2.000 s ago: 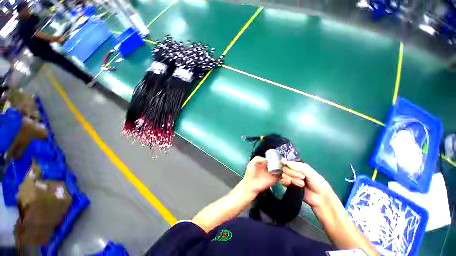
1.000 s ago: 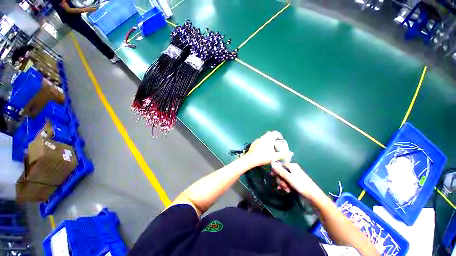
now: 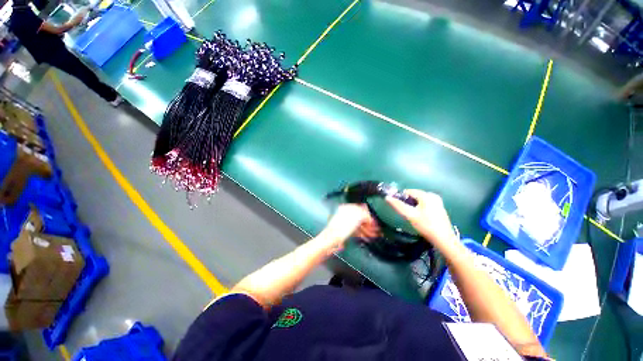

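Note:
A coil of black cable [image 3: 395,243] lies at the bench's near edge in front of me. My right hand [image 3: 423,211] grips the coil's upper right part, where a short pale or clear wrapped section shows. My left hand [image 3: 354,224] is at the coil's left side, blurred, with fingers curled; whether it holds a strand is unclear. A cable end sticks out to the left above my left hand. The small white roll does not show.
Two finished black bundles [image 3: 201,116] with white bands and red ends lie at the left, ends over the edge. Blue trays [image 3: 499,190] of white pieces and white paper [image 3: 584,282] are at the right. A person [image 3: 53,46] stands far left. Blue crates and a carton [image 3: 46,264] are on the floor.
The white roll seen in my hands earlier no longer shows. My hands have moved apart, the left lower and the right onto the coil. The view has shifted.

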